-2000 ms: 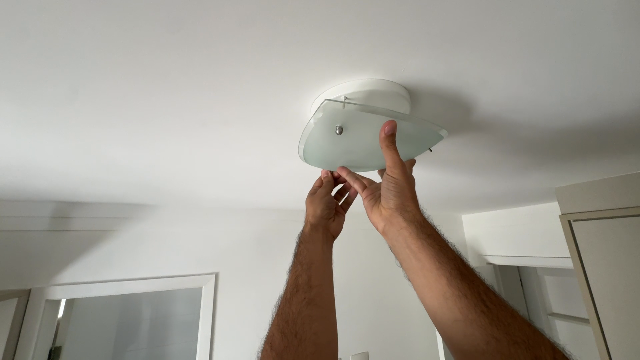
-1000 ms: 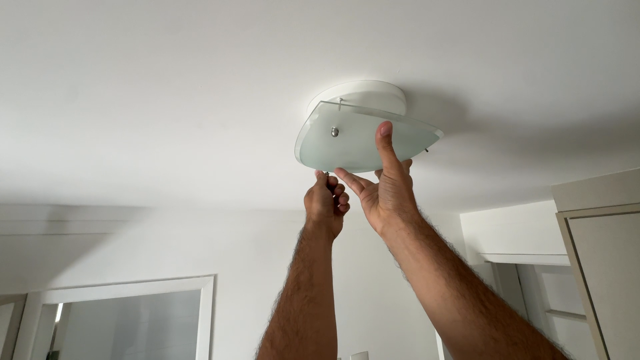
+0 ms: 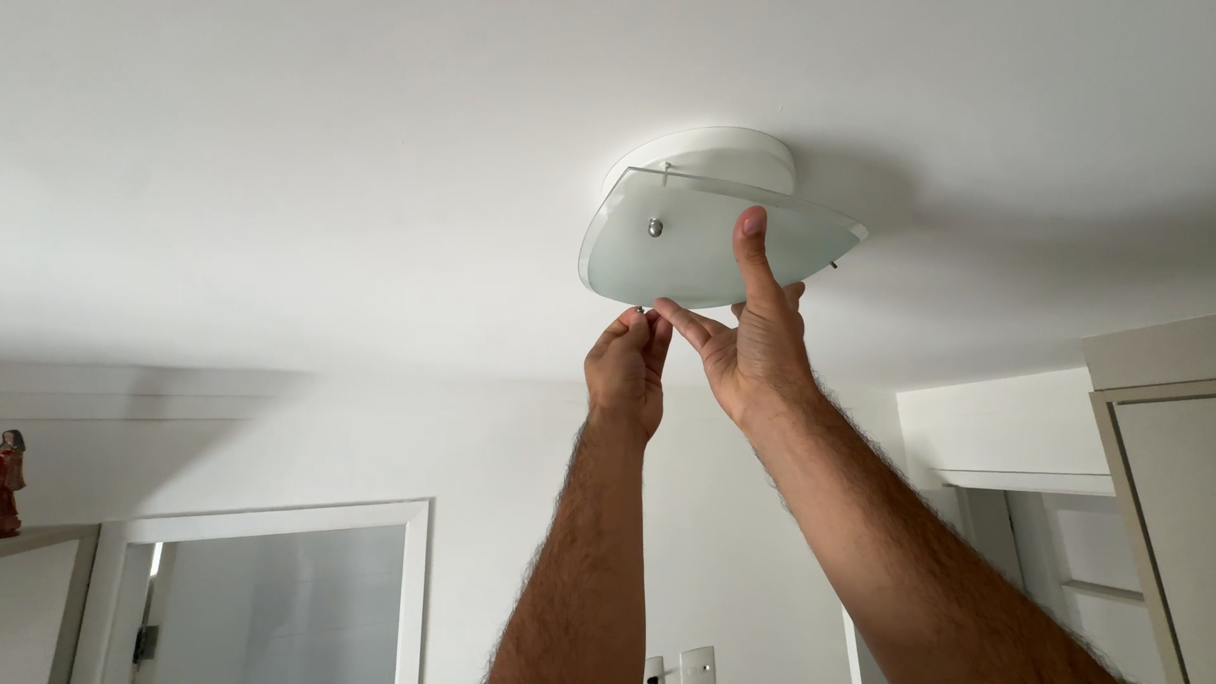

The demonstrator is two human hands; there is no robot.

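Observation:
A frosted glass shade (image 3: 712, 247) hangs below the round white base (image 3: 703, 152) of a ceiling light. One round metal cap (image 3: 655, 227) sits on the underside of the glass near its left side. At the near lower edge, my left hand (image 3: 629, 366) pinches a small metal fastener (image 3: 640, 310) between thumb and fingers. My right hand (image 3: 755, 332) supports the glass from below, its thumb up against the underside and one finger stretched towards the left fingertips. The tip of a threaded stud (image 3: 833, 265) sticks out at the right edge, with no cap on it.
A white door frame (image 3: 416, 570) stands lower left, beside a cabinet top (image 3: 57, 537) bearing a red figurine (image 3: 11, 480). At the right are a beige-edged cabinet (image 3: 1168, 494) and another doorway (image 3: 1026, 484). A wall switch plate (image 3: 697, 665) shows at the bottom.
The fingers of my left hand have shifted from a curled grip to a fingertip pinch at the glass's lower edge. My right hand keeps its place under the shade.

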